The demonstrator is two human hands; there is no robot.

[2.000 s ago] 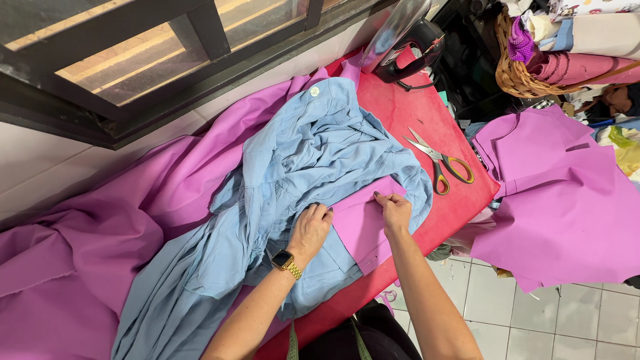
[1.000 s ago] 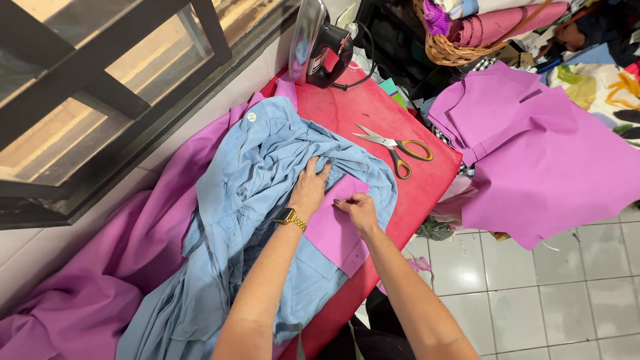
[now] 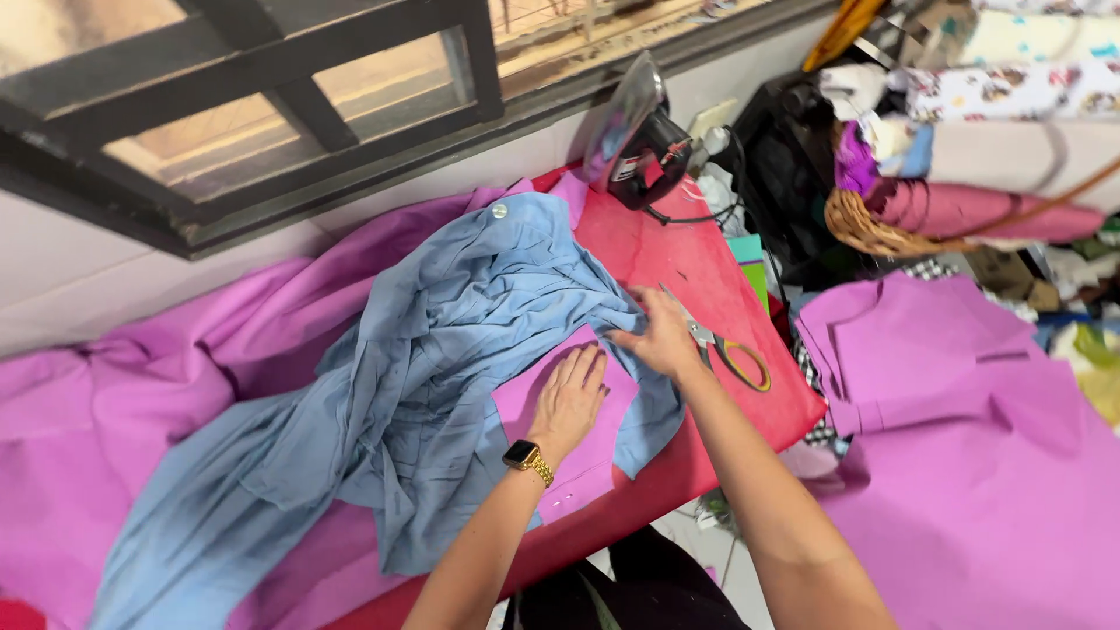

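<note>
My left hand (image 3: pixel 569 402), with a gold-banded watch at the wrist, lies flat with fingers extended on a pink-purple fabric piece (image 3: pixel 604 446). That piece rests on a crumpled light blue garment (image 3: pixel 464 297) with a button near its upper end. At the garment's right edge is my right hand (image 3: pixel 663 337), fingers spread and touching the blue cloth beside the upper corner of the pink-purple piece. Scissors (image 3: pixel 744 363) with black and yellow handles lie just right of my right hand, their blades partly hidden behind it. Both hands appear to grip nothing.
A clothes iron (image 3: pixel 647 157) stands on end at the back of the red-covered table (image 3: pixel 652 249), below a dark-framed window (image 3: pixel 306 96). Long purple fabric (image 3: pixel 175 367) spreads leftward. More purple fabric (image 3: pixel 980 472) lies at right, below a wicker basket (image 3: pixel 857 227) holding cloth.
My right hand has left the pink-purple piece's surface and moved to the blue garment's edge near the scissors, its fingers now spread. My left hand has moved onto the piece. The view has shifted.
</note>
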